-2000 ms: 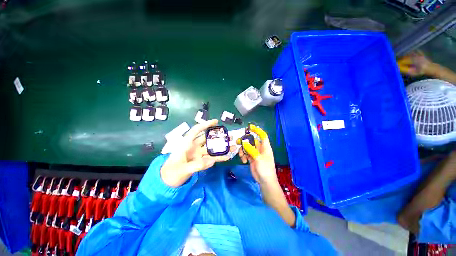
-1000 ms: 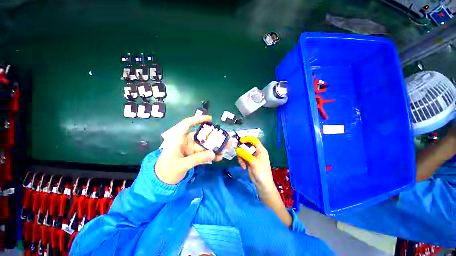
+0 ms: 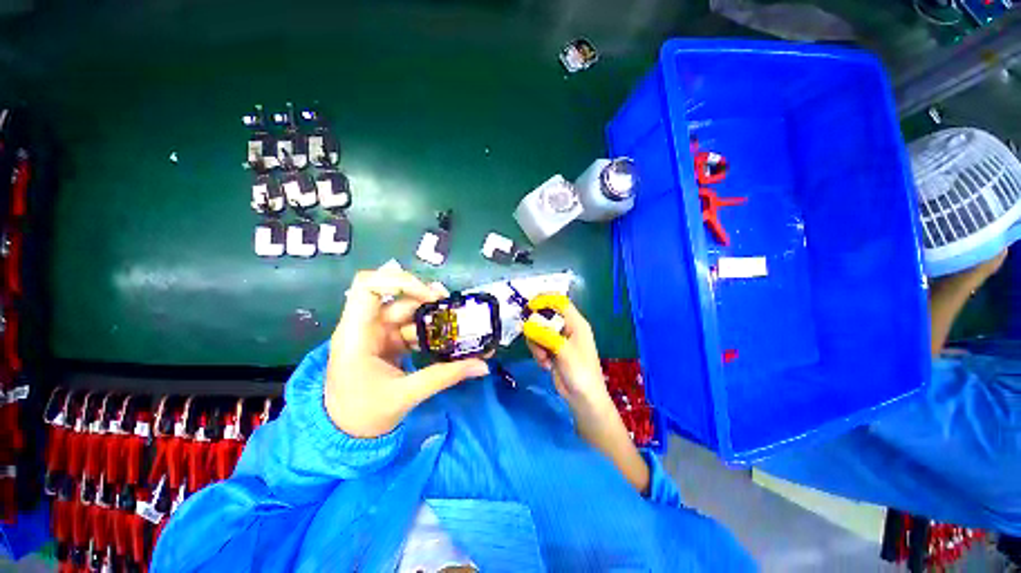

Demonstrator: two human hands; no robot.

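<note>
My left hand (image 3: pixel 381 356) grips an open watch case (image 3: pixel 457 326), dark-rimmed, with gold-yellow parts on one side and a white area on the other. My right hand (image 3: pixel 562 340), with yellow finger cots on its fingertips, pinches a small black and white display module (image 3: pixel 545 318) just right of the case. A crumpled white cloth (image 3: pixel 549 284) lies behind and between the hands, partly hidden. Two loose display modules (image 3: pixel 432 246) lie on the green mat (image 3: pixel 403 134) just beyond my hands.
Rows of display modules (image 3: pixel 301 237) lie at left. Two bottles (image 3: pixel 550 208) stand beside a large blue bin (image 3: pixel 823 257) with red straps inside. Another watch case (image 3: pixel 579 55) lies at the far side. Trays of red pieces (image 3: pixel 146 448) are at the near edge. A person's arm and fan (image 3: pixel 968 202) are at right.
The case in my left hand has turned and now shows its gold-yellow inside. My right hand still holds the small module close by. The whole view has shifted slightly.
</note>
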